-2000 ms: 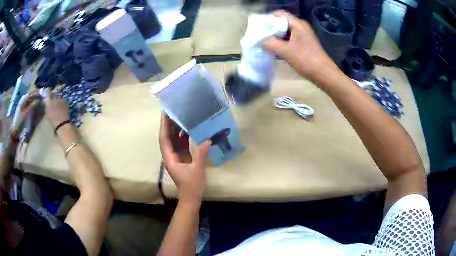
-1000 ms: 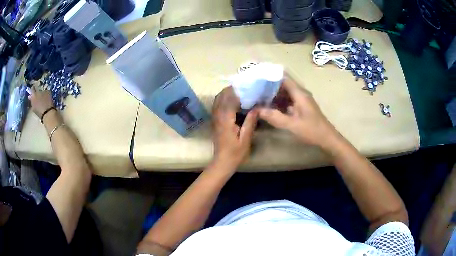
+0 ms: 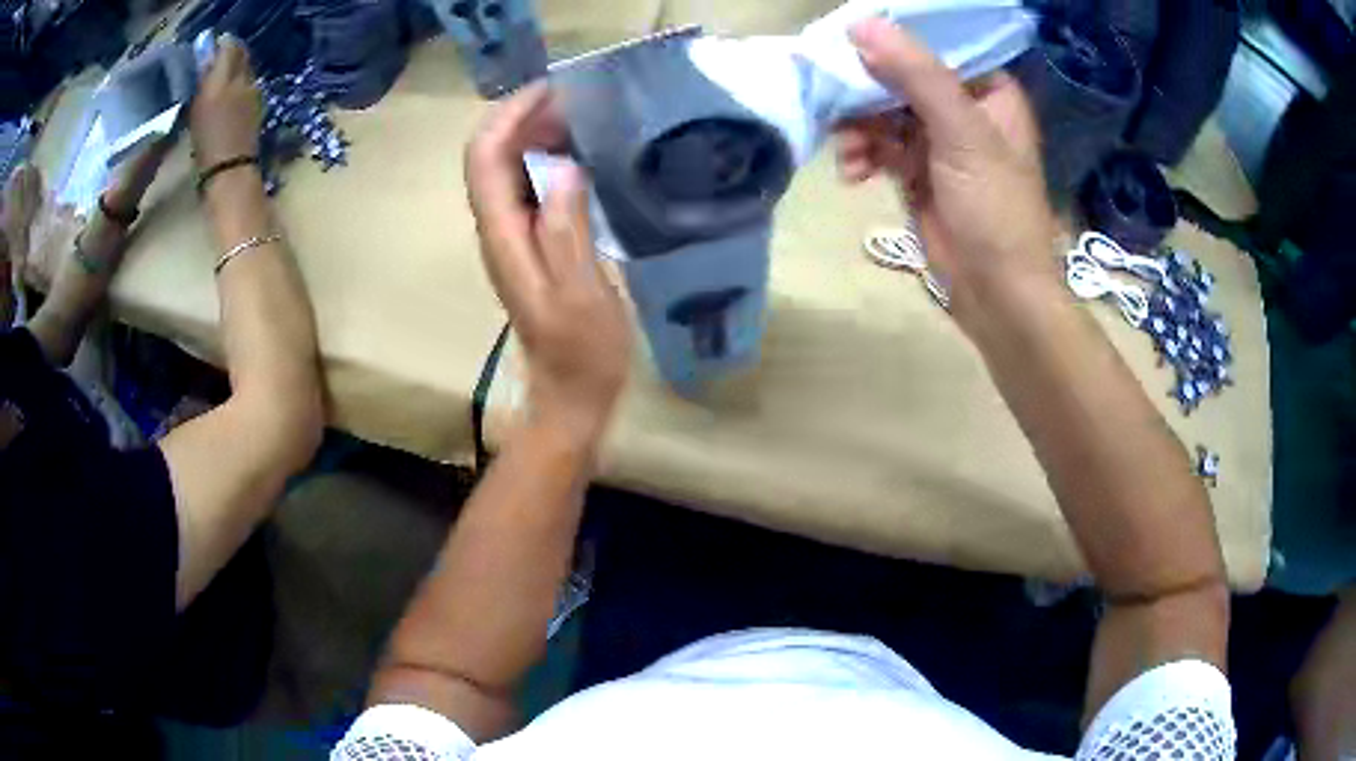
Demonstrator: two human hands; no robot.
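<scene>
My left hand (image 3: 558, 275) is shut on the light blue-grey retail box (image 3: 706, 320), with its fingers at the upper left edge. The dark round head of the appliance (image 3: 714, 164) shows at the box's upper part; whether it is inside the opening is unclear. The whitish protective bag (image 3: 944, 45) stretches from it to the upper right. My right hand (image 3: 959, 179) is shut on the bag; its fingers are slightly blurred. A white USB cable (image 3: 897, 250) lies partly hidden behind my right hand.
More white cables (image 3: 1108, 278) and a pile of star-shaped parts (image 3: 1190, 335) lie right, near a dark cup-shaped part (image 3: 1126, 198). Dark parts stand behind. Another box (image 3: 494, 42) is at the back. At left, another person's hand (image 3: 226, 112) is beside more star-shaped parts (image 3: 305, 127).
My left hand has moved from the wrapped appliance to the box, which is now in front of me. My right hand has moved up and right with the bag. A cable shows on the table.
</scene>
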